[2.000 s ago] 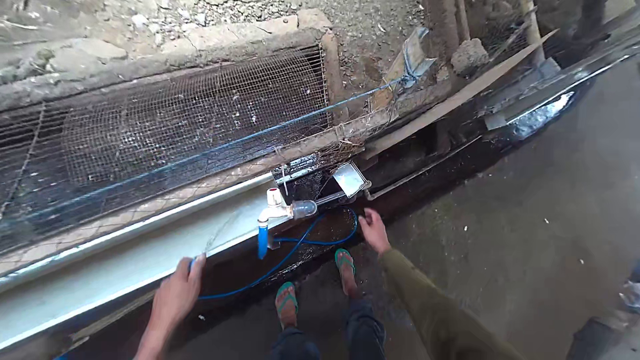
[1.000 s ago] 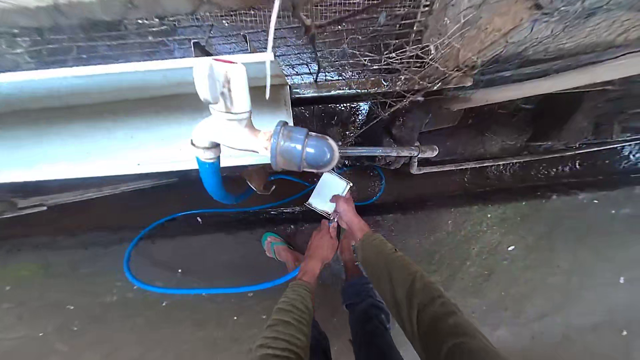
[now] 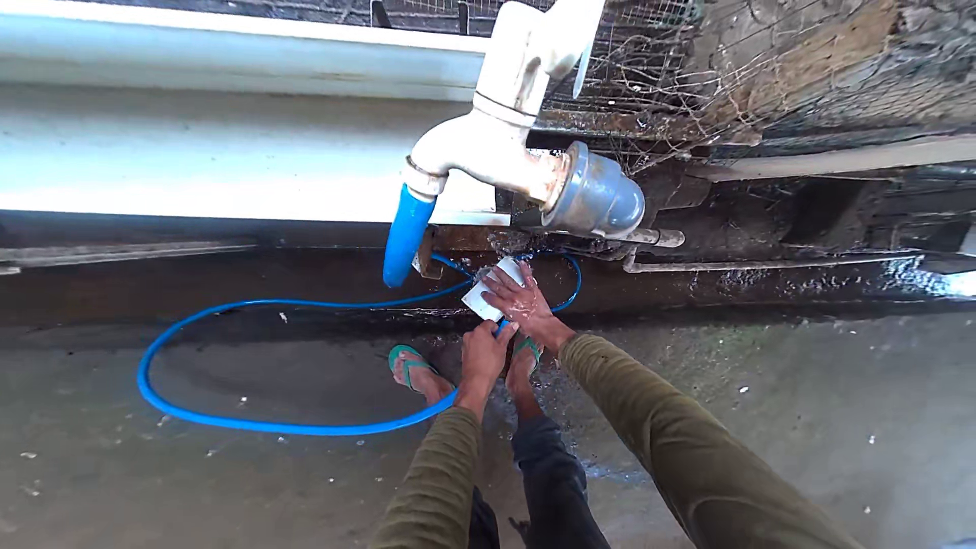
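My left hand [image 3: 484,352] grips the end of a blue hose [image 3: 286,428] in front of my feet. Against the face of a small white rectangular piece [image 3: 480,302] rests my right hand [image 3: 524,299], its fingers spread and wet. Water splashes around that piece. Whether my right thumb also holds its edge cannot be told. The hose loops out to the left and back behind the white piece. A white plastic tap [image 3: 476,149] stands above the hands, with a blue hose piece [image 3: 406,238] on its outlet and a grey pipe fitting [image 3: 598,191] at its base.
A long white trough [image 3: 229,145] runs along the upper left, level with the tap. Wire mesh [image 3: 648,84] and thin twigs lie behind the tap. A thin pipe [image 3: 762,264] runs right along the dark wet channel. My green sandals [image 3: 408,362] are on wet concrete [image 3: 252,488].
My hands were apart at first, then came together at the white piece. My right hand has since spread over its face, and water now splashes there. The view has moved closer to the tap.
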